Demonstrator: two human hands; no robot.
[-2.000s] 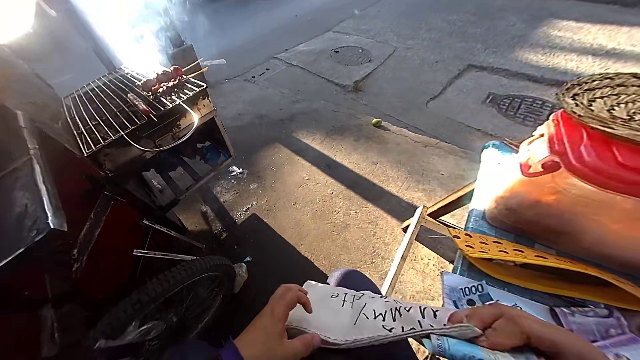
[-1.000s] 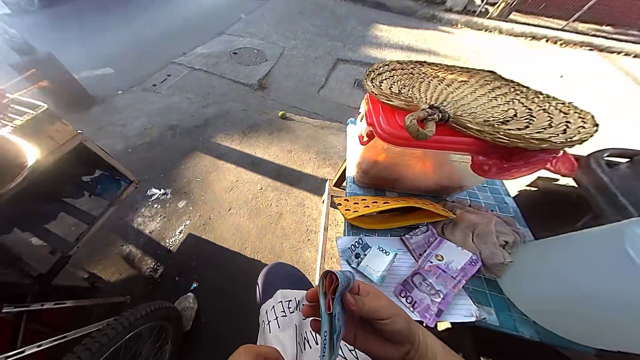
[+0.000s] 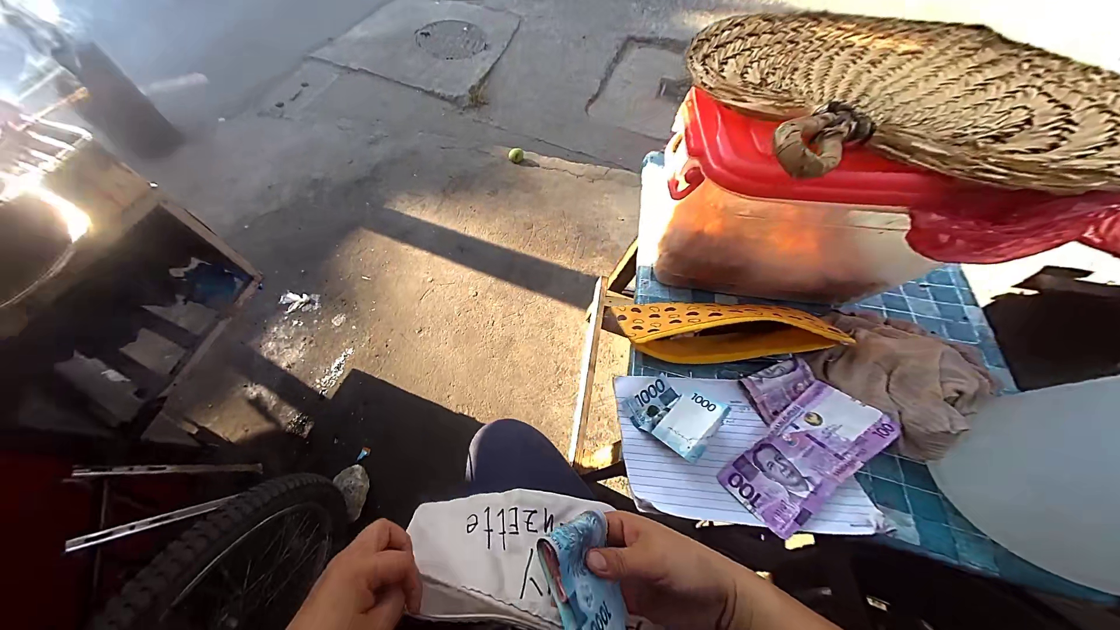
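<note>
My right hand (image 3: 661,569) grips a folded bundle of blue banknotes (image 3: 582,573) over my lap. My left hand (image 3: 372,569) pinches the left edge of a white cloth pouch (image 3: 477,547) that bears handwriting; the pouch lies under the banknotes. To the right, on a blue-tiled table (image 3: 932,302), a folded blue banknote (image 3: 691,420) and purple banknotes (image 3: 801,455) rest on lined paper (image 3: 652,481). Behind the paper lies an open yellow patterned zip pouch (image 3: 726,328), with a crumpled beige cloth (image 3: 910,376) beside it.
A plastic box with a red lid (image 3: 787,175) stands at the table's back, a woven fan (image 3: 875,87) on top. A white rounded container (image 3: 1041,472) is at right. At left are a bicycle-type wheel (image 3: 254,560) and a smoking grill (image 3: 44,149) on a stand.
Two seconds ago both hands held the white pouch; the right hand now holds folded banknotes. My left hand has come back to the pouch's left edge since one second ago. The view has turned right.
</note>
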